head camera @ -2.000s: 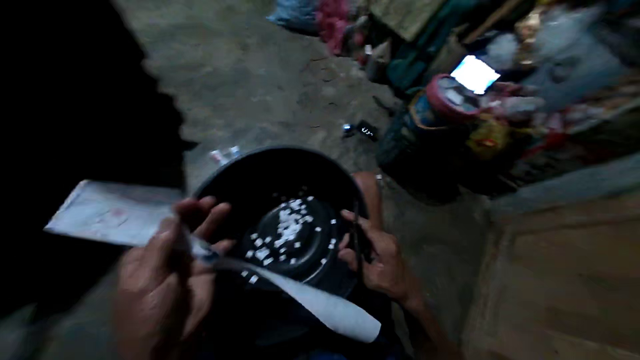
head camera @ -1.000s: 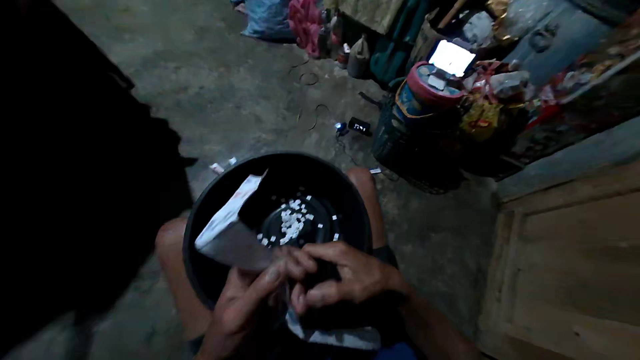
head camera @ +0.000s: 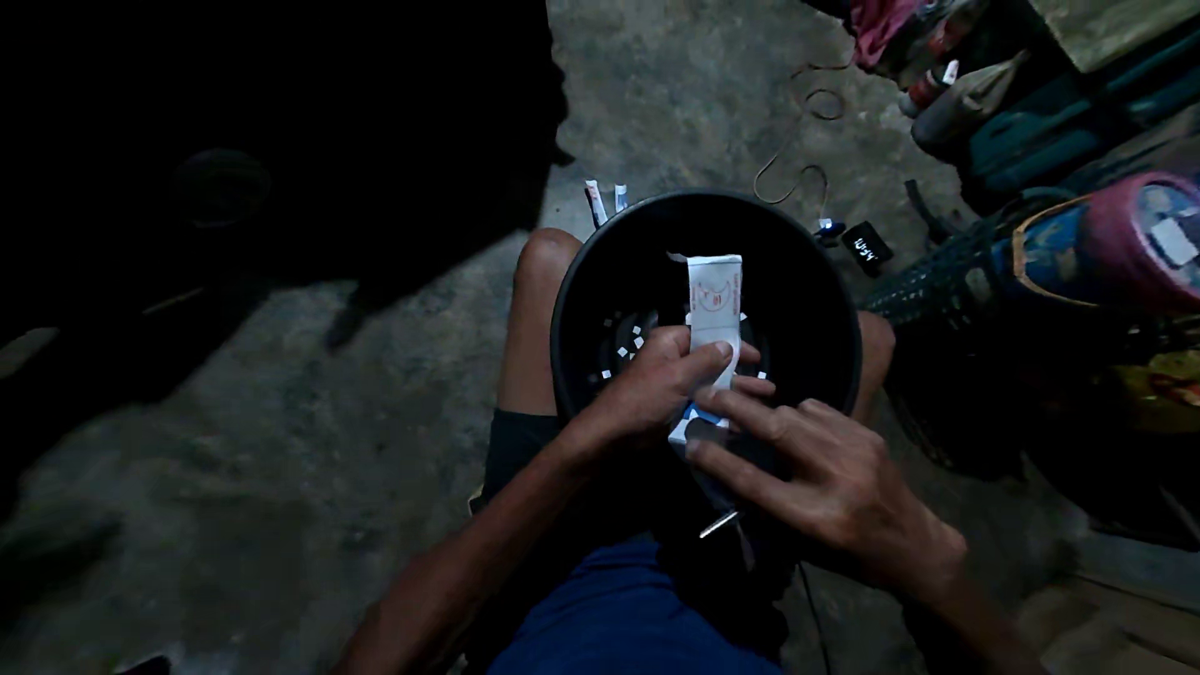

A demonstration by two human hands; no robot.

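My left hand (head camera: 670,380) grips a flat white printed strip (head camera: 715,291), its thumb pressed on the strip's face. The strip stands up over a round black basin (head camera: 848,328) between my knees. My right hand (head camera: 806,459) has its fingertips at the strip's lower, bluish end, just below the left hand; whether they pinch it is hard to tell. Small white square pieces (head camera: 623,352) lie scattered in the basin, partly hidden by my hands. A thin shiny metallic object (head camera: 719,524) shows below the right fingers; what it is cannot be told.
Two small white strips (head camera: 596,203) lie on the concrete floor behind the basin. Right of it are a small black device with a lit display (head camera: 867,246) and a thin cord (head camera: 776,195). A pink-rimmed container (head camera: 1106,244) stands at right, with bags and a bottle (head camera: 928,89) farther back.
The white strip, slanted to the upper left a second ago, now stands nearly upright. My right hand has shifted to the strip's lower end. The view has shifted noticeably.
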